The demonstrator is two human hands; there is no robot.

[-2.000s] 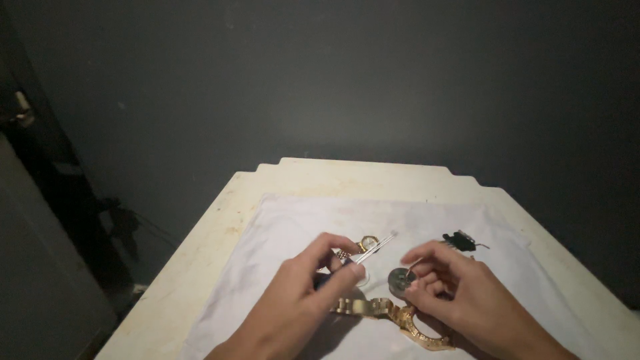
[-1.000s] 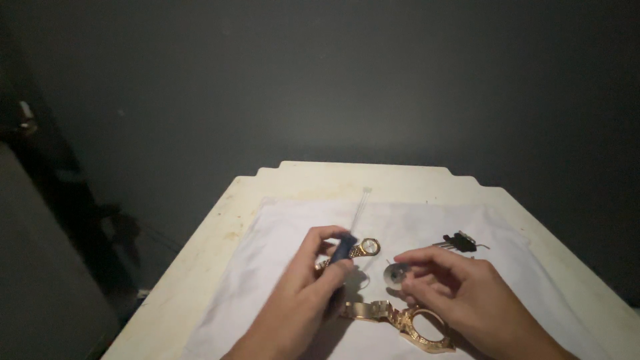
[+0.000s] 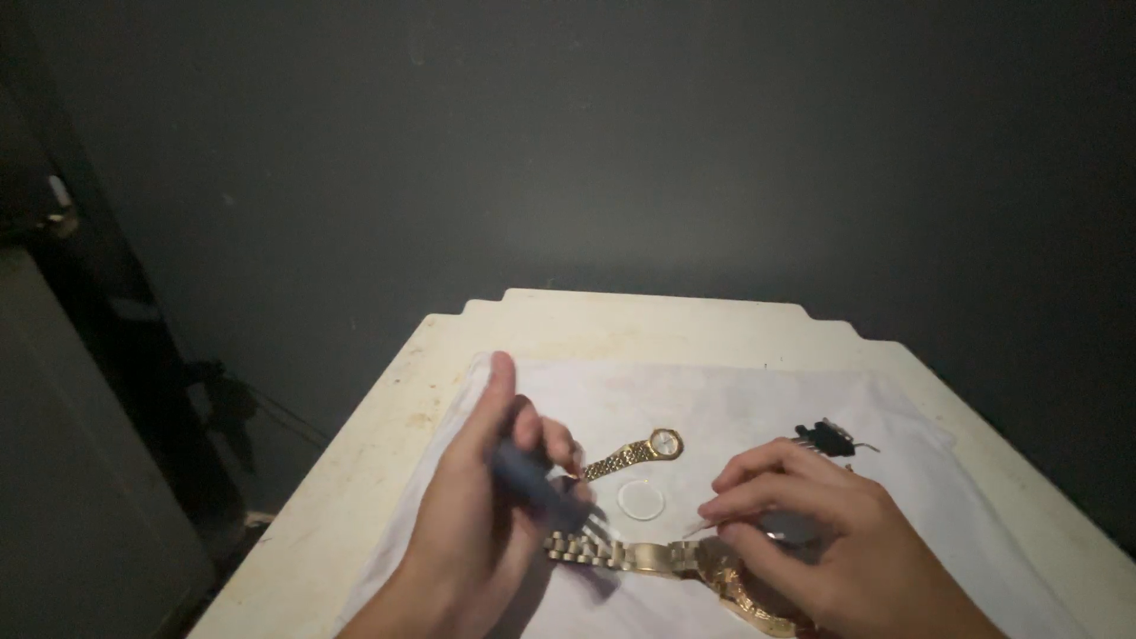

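Note:
My left hand [image 3: 470,497] holds a dark blue tool handle [image 3: 532,484], blurred, its thin metal end pointing down and right over the gold metal watch band [image 3: 652,557]. Between thumb and fingertips of my right hand [image 3: 799,524] is a thin pin-like piece [image 3: 699,530]; a grey rounded part shows partly behind the fingers. Under that hand lies the gold watch case [image 3: 750,603], partly hidden. A round clear watch crystal [image 3: 641,500] lies between the hands. Behind it is a smaller gold watch [image 3: 665,444] with a light dial.
A white cloth [image 3: 737,399] covers much of the white table [image 3: 657,311] with stepped corners. A small black tool or holder with metal prongs [image 3: 827,437] lies at the right, behind my right hand. A dark wall stands beyond the table.
The dark blue tool, earlier pointing up in my left hand, now points down and right. My right hand has moved nearer, over the watch case.

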